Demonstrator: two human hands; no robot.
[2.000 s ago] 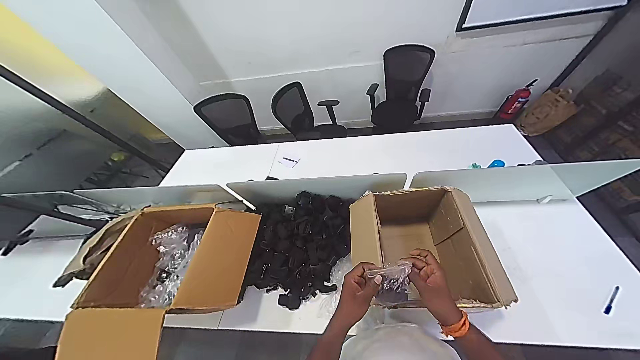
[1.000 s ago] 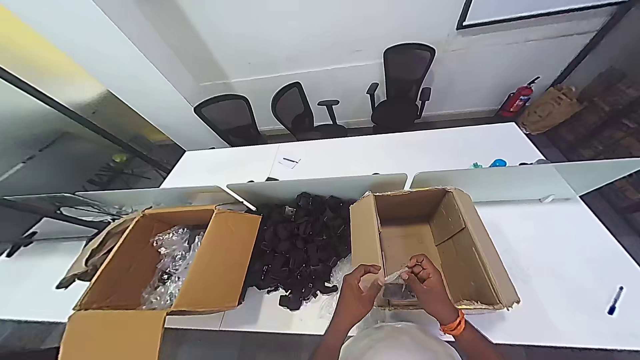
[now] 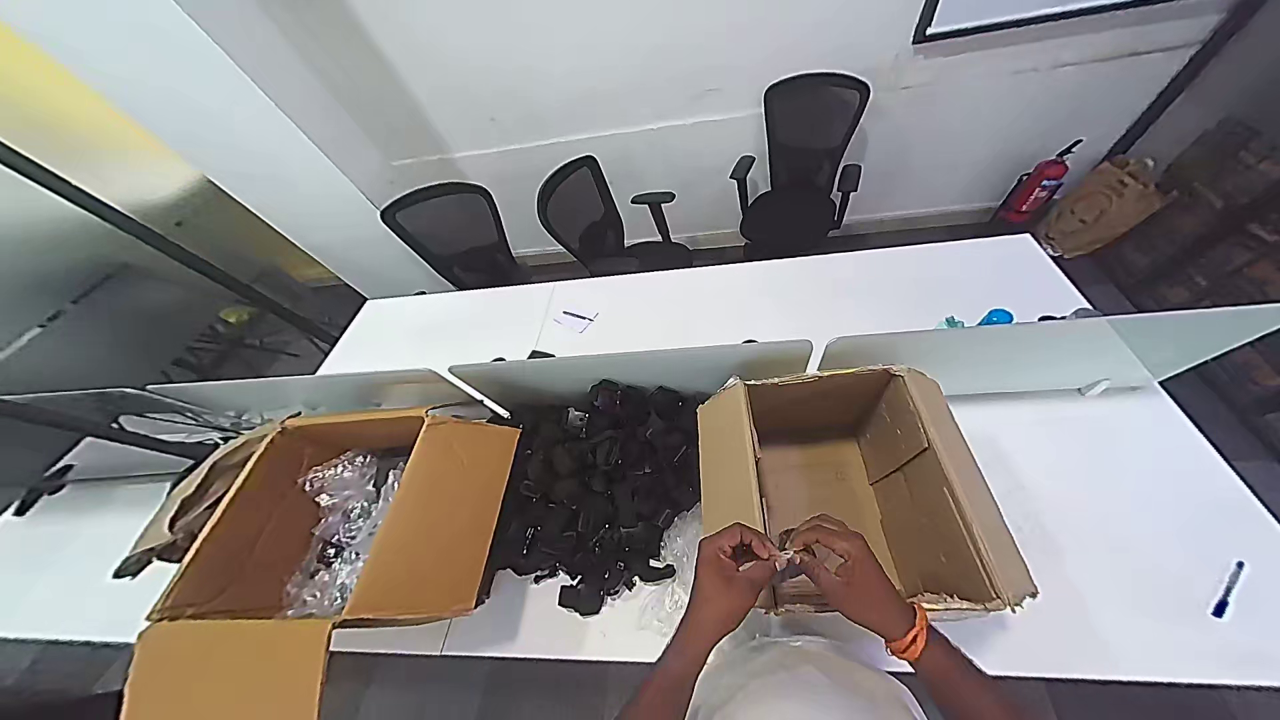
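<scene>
My left hand [image 3: 735, 575] and my right hand [image 3: 845, 575] meet at the near edge of an open cardboard box [image 3: 820, 480], pinching a small clear plastic bag [image 3: 785, 558] between their fingertips. Something dark shows through or behind the bag; what it is I cannot tell. Left of this box lies a heap of small black plastic items [image 3: 610, 480], with crumpled clear plastic [image 3: 675, 570] beside it. Another open cardboard box [image 3: 225, 540], further left, holds clear plastic bags [image 3: 345, 530]. An orange band circles my right wrist.
Low glass dividers [image 3: 640, 370] stand behind the boxes. A marker [image 3: 1228, 588] lies on the white table [image 3: 1110, 520] at the right. Beyond are a second white table [image 3: 720, 300], black office chairs [image 3: 810, 150] and a fire extinguisher [image 3: 1038, 187]. Brown material [image 3: 190, 500] lies beside the left box.
The plastic bag looked spread out between my hands two seconds ago; now it is bunched at my fingertips, and my hands are closer together.
</scene>
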